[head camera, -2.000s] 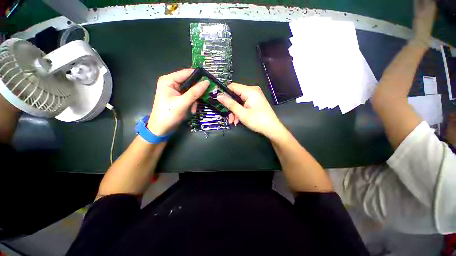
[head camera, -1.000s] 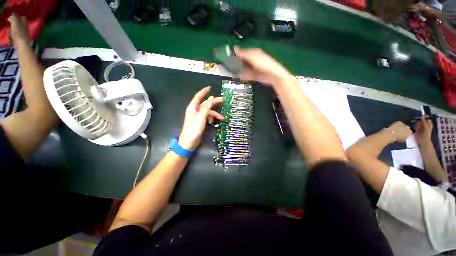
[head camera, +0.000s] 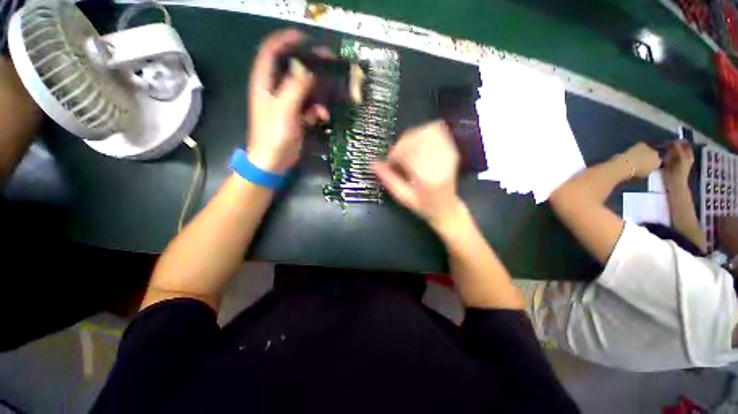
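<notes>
My left hand (head camera: 279, 101), with a blue wristband (head camera: 257, 169), holds a blurred black housing (head camera: 330, 79) above the left edge of the board row. The row of green-and-silver circuit boards (head camera: 371, 121) lies on the dark green bench mat in front of me. My right hand (head camera: 425, 167) is blurred, with fingers curled, at the right edge of the row near its lower half. Whether it holds anything cannot be told.
A white desk fan (head camera: 146, 89) with a pale cable stands at left. A dark flat slab (head camera: 463, 121) and fanned white paper sheets (head camera: 530, 129) lie to the right. Beyond the white ledge is the green belt (head camera: 558, 36) with a small unit (head camera: 643, 50). Another person's arm (head camera: 595, 194) is at right.
My right hand has come back from the belt side to the board row, and the dark unit it held is no longer seen there. My left hand has moved up and taken a black housing.
</notes>
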